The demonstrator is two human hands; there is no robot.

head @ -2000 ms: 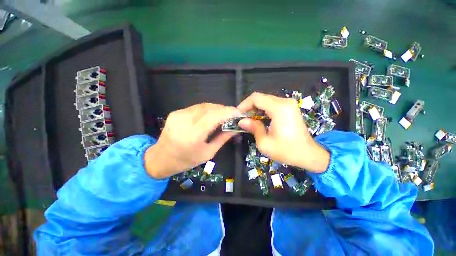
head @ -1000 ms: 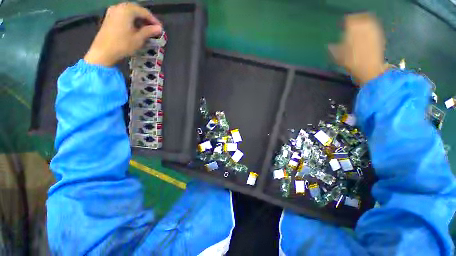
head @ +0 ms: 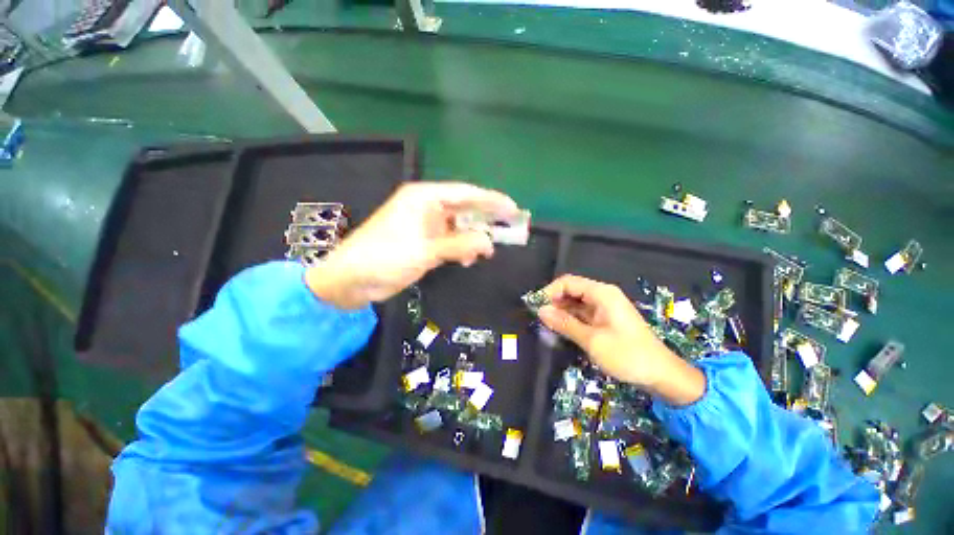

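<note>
My left hand (head: 424, 238) holds a silver-grey housing (head: 509, 227) above the middle tray. My right hand (head: 602, 324) is lower and to the right, with a small green circuit board (head: 538, 300) pinched at its fingertips. The two parts are apart. A stack of housings (head: 316, 222) stands in the left tray (head: 225, 256), partly hidden by my left forearm. Loose circuit boards (head: 473, 335) with white and amber tabs lie in both compartments of the front tray (head: 566, 251).
Fitted units (head: 824, 294) are spread on the green bench (head: 586, 136) to the right of the tray. A grey metal bar (head: 256, 63) crosses the upper left. A clear plastic bag (head: 902, 37) lies at the top right.
My left hand has left the housing row with one housing and moved right. My right hand has come back from the upper right to over the front tray, now with a board. The view has shifted.
</note>
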